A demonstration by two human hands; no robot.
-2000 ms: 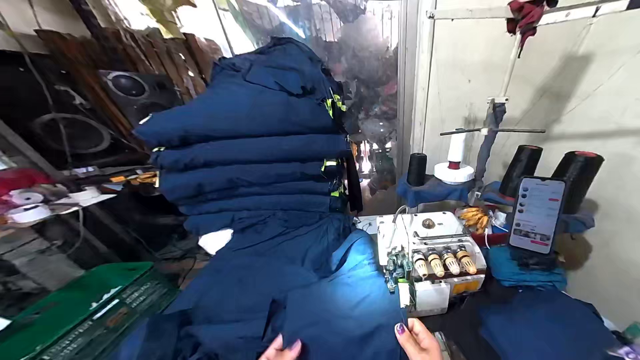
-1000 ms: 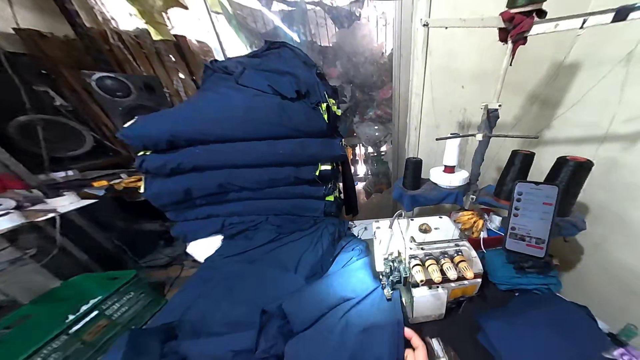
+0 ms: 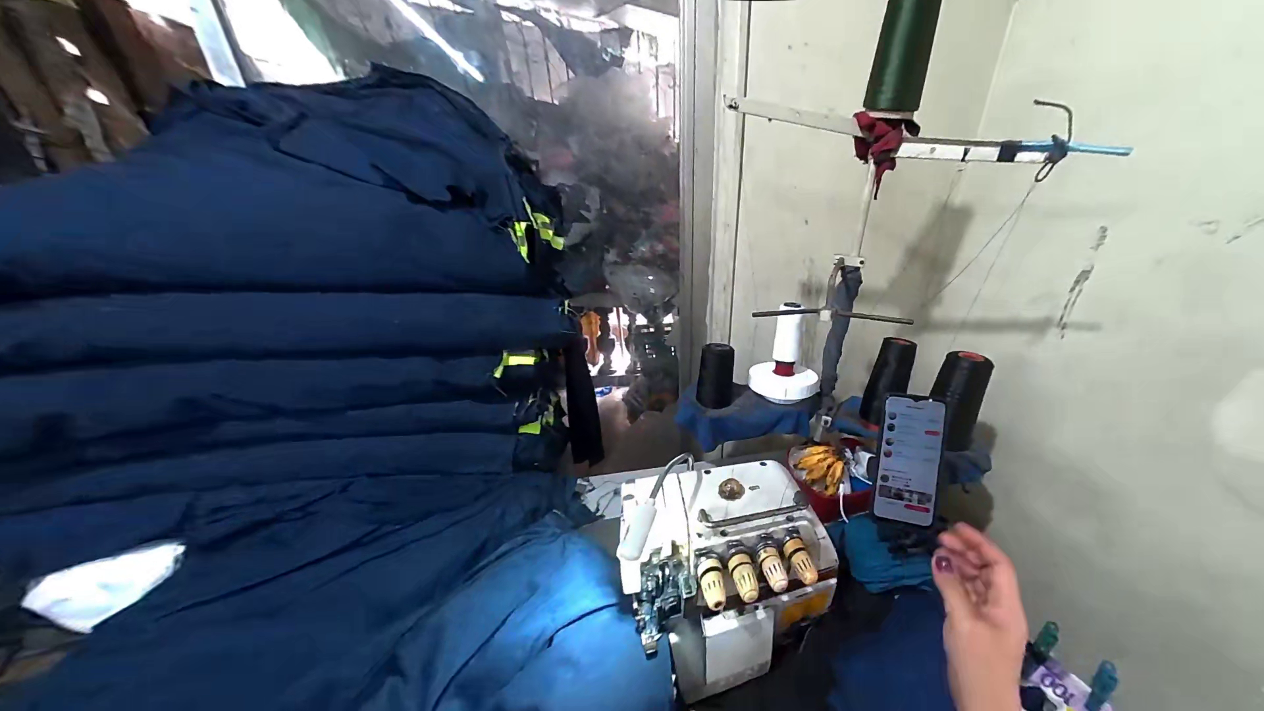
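Observation:
My right hand [image 3: 978,612] is raised at the lower right, just below a smartphone [image 3: 908,460] with a lit screen, its fingers bent and nothing seen in them. My left hand is out of view. Dark blue fabric [image 3: 533,632] spreads in front of me and lies against a white overlock sewing machine [image 3: 731,494], whose lamp lights the cloth. Behind and to the left rises a tall stack of folded navy garments [image 3: 267,326] with yellow-green strips at their edges.
Black thread cones [image 3: 963,395], a white cone [image 3: 787,336] and a green cone [image 3: 904,59] stand around a thread stand. Bananas [image 3: 823,468] lie in a red container [image 3: 834,506] behind the machine. More navy cloth [image 3: 889,657] lies right of the machine, by the wall.
My right hand has moved from the cloth beside the machine up and right to near the phone. My left hand, on the cloth two seconds ago, has left view. The view has shifted right.

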